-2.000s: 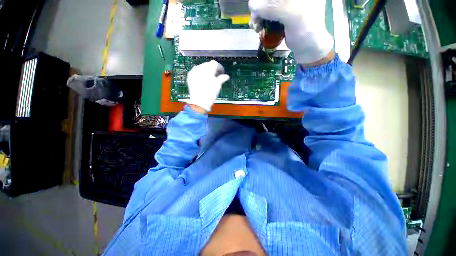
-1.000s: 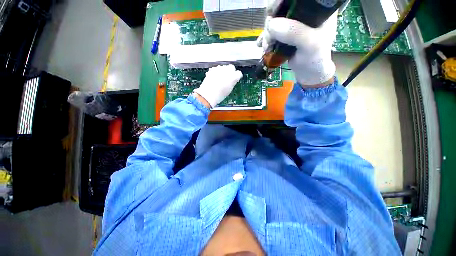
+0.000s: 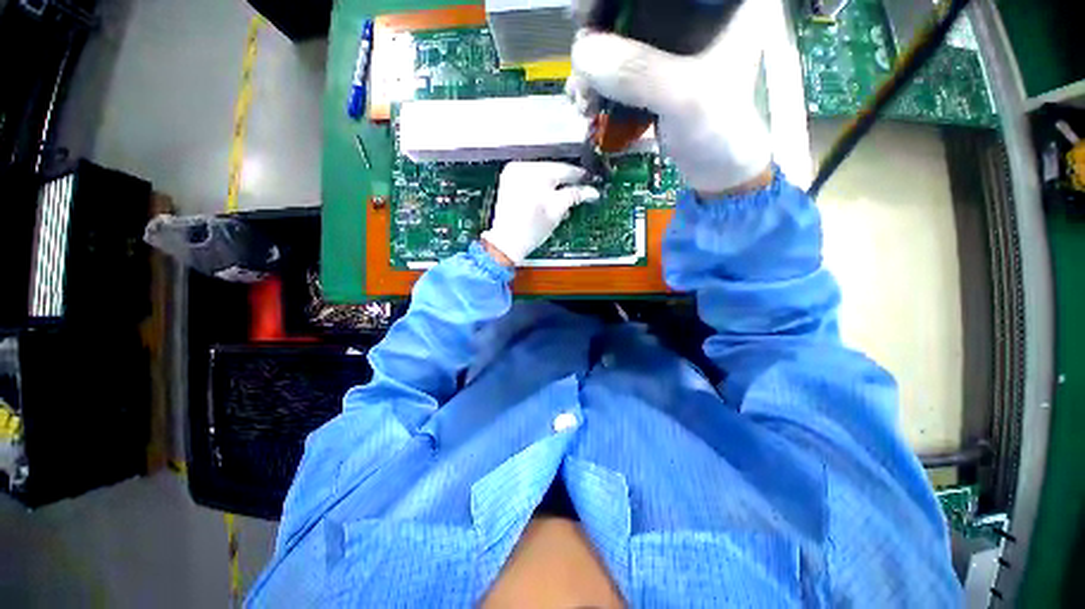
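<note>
The green circuit board (image 3: pixel 440 208) lies in the orange fixture (image 3: pixel 583 281). A long silver-white heatsink (image 3: pixel 488 129) crosses it, with a grey finned heatsink (image 3: pixel 532 32) beyond. My gloved right hand (image 3: pixel 690 107) is shut on the electric screwdriver (image 3: pixel 625 126), its tip pointing down near the right part of the long heatsink. My gloved left hand (image 3: pixel 535 211) is over the board, its fingertips close to the screwdriver tip. A small dark thing shows between them; whether my left fingers hold it is hard to tell.
A blue marker (image 3: pixel 359 74) and a thin metal piece (image 3: pixel 363 151) lie on the green surface at the left. The black parts tray (image 3: pixel 286 410) is at lower left, with a red item (image 3: pixel 265 309) above. The driver cord (image 3: pixel 886 98) runs at right, before another board (image 3: pixel 833 77).
My left hand has moved right, its fingertips now by the screwdriver tip. My right hand still holds the screwdriver, which has shifted slightly left. The whole view has also shifted a little.
</note>
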